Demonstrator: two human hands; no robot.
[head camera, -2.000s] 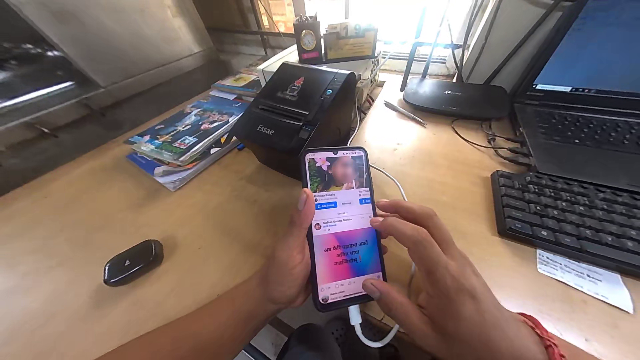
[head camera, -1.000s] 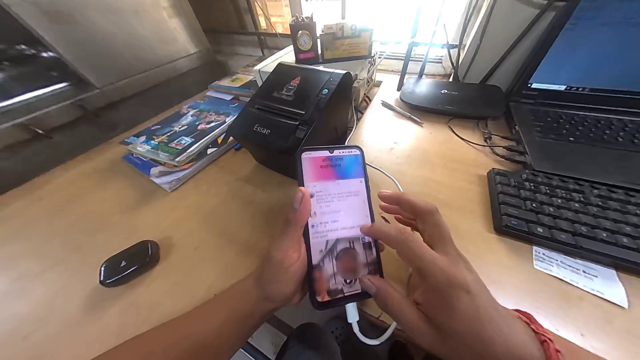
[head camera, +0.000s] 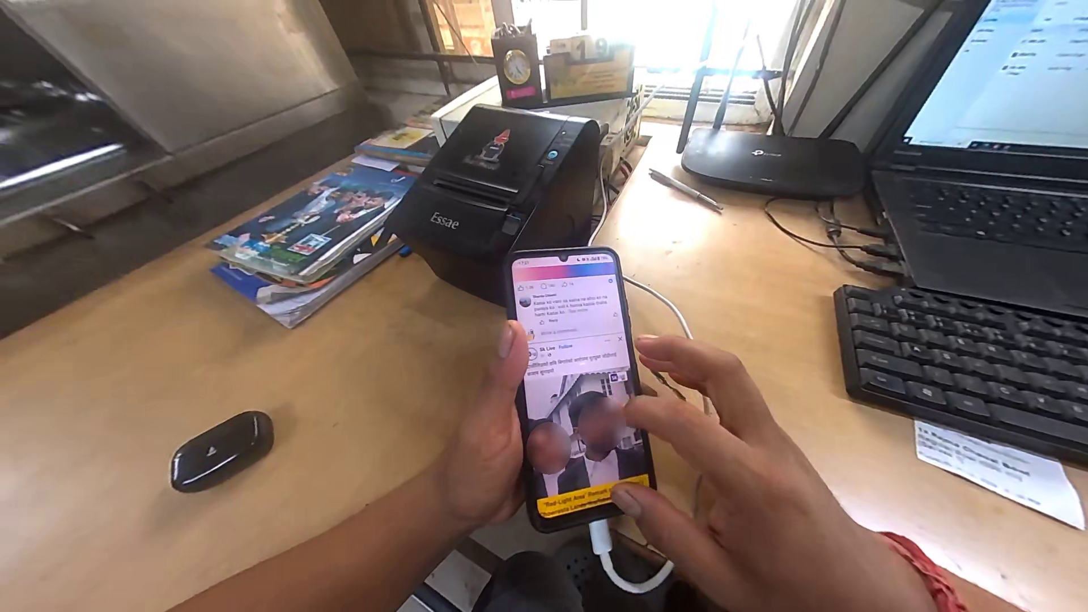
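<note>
A black smartphone (head camera: 578, 382) stands upright in my left hand (head camera: 489, 433), whose thumb lies along the phone's left edge. Its lit screen shows a feed with text and a photo. My right hand (head camera: 731, 476) is at the phone's right side, fingers apart, with a fingertip and the thumb over the screen; whether they touch it I cannot tell. A red thread bracelet (head camera: 922, 565) circles the right wrist. A white charging cable (head camera: 601, 540) is plugged into the phone's bottom end.
A black receipt printer (head camera: 501, 187) stands behind the phone, with stacked magazines (head camera: 314, 229) to its left. A glossy black earbud case (head camera: 222, 450) lies at left. At right are a black keyboard (head camera: 969, 365), a paper slip (head camera: 999, 472), a laptop (head camera: 994, 195), a router (head camera: 772, 161) and a pen (head camera: 685, 189).
The feed on the phone's screen has scrolled; the photo that now fills its lower part follows other posts shown earlier. Both hands have kept nearly the same places.
</note>
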